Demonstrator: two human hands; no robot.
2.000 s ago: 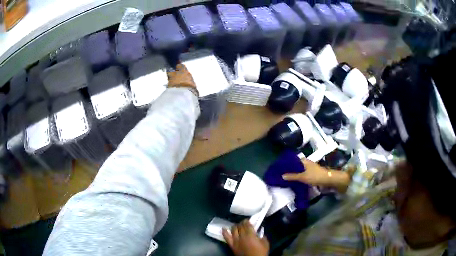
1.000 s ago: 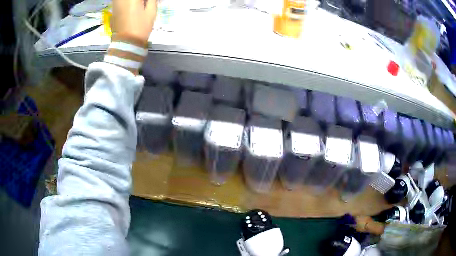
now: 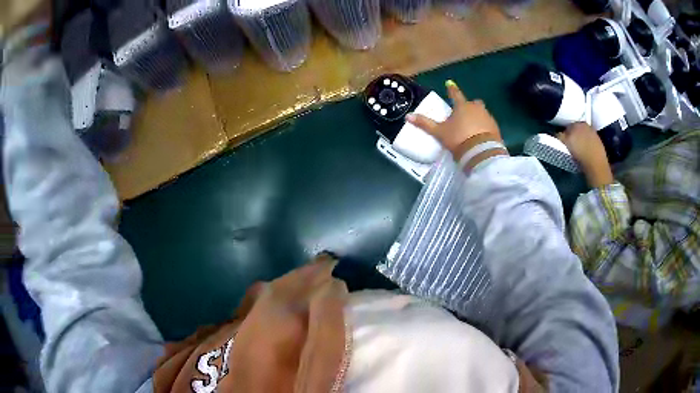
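A white-and-black dome security camera [image 3: 420, 137] lies on the green bench mat [image 3: 269, 192], its black face with white lamp dots turned up. My right hand [image 3: 467, 123] is at its white body, thumb touching it and index finger stretched apart; a yellow finger cot caps that fingertip. Any grip by the other fingers is hidden. A clear ribbed air-column bag [image 3: 445, 238] lies below the camera, partly under my right forearm. My left hand [image 3: 21, 14] is blurred and cut off at the top left corner; its fingers cannot be made out.
Bagged units [image 3: 269, 31] stand along the brown cardboard [image 3: 292, 92] at the back. At the right, another worker's hand [image 3: 587, 150] is near a ribbed white piece [image 3: 551, 151], beside more cameras [image 3: 549, 92] and a dark blue cloth [image 3: 576, 57].
The view has swung down, bringing the mat and the ribbed bag into sight. My right hand has come into view at the camera. My left arm stays raised at the left.
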